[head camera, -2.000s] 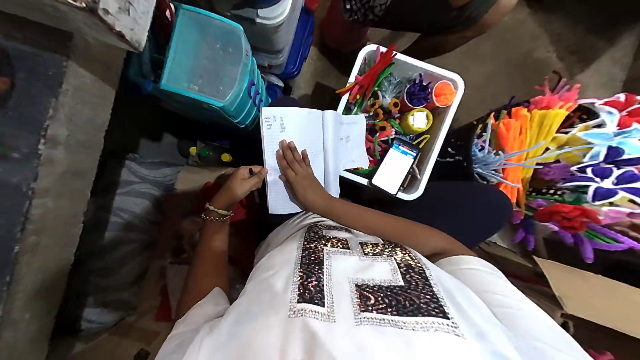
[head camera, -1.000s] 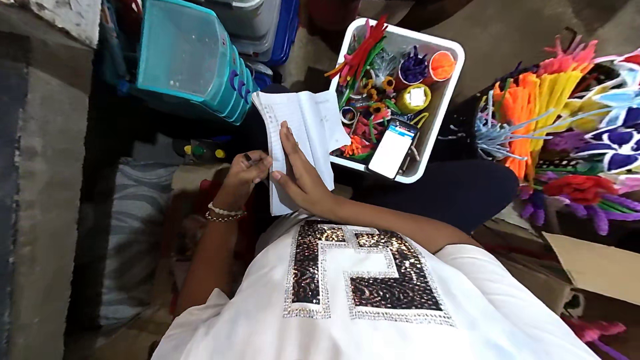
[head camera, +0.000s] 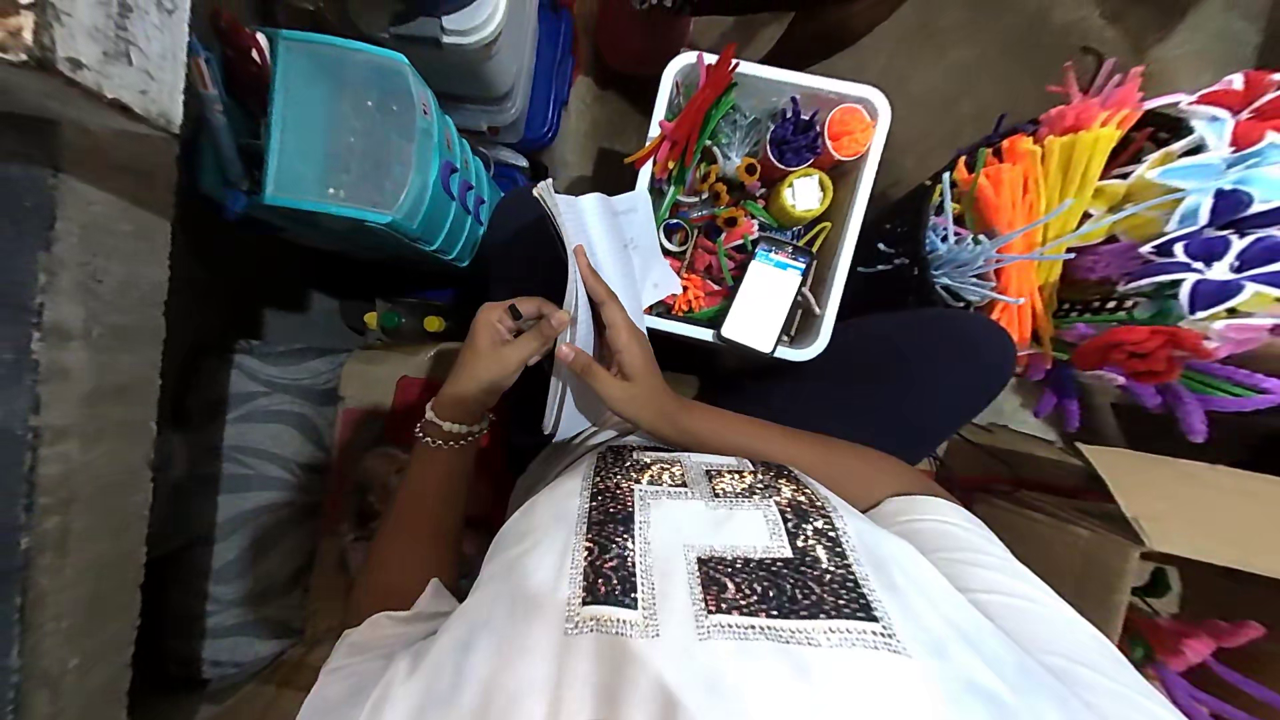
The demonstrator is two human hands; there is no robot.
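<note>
A lined paper notebook [head camera: 625,235] lies across my lap, tilted so that its left part shows nearly edge-on. My left hand [head camera: 515,340], with beaded bracelets at the wrist, holds a dark pen [head camera: 516,314] between curled fingers, its fingertips at the notebook's left edge. My right hand [head camera: 615,350] rests on the pages with fingers extended and thumb apart. Just beyond the notebook, a smartphone [head camera: 765,300] with a lit screen leans on the near edge of a white plastic basin [head camera: 868,190] of pipe cleaners, small flowers and a yellow roll [head camera: 800,196].
Teal plastic drawers [head camera: 345,130] stand at the left, near stacked lidded containers [head camera: 500,70]. To the right are bundled pipe cleaners [head camera: 1020,220], pipe-cleaner flowers [head camera: 1225,240] and an open cardboard box [head camera: 1190,500]. A concrete ledge [head camera: 90,400] runs along the far left.
The notebook lay open and flatter two seconds ago, with handwriting in view; its left part has tilted up toward edge-on. My left hand has moved from the left page to the notebook's edge.
</note>
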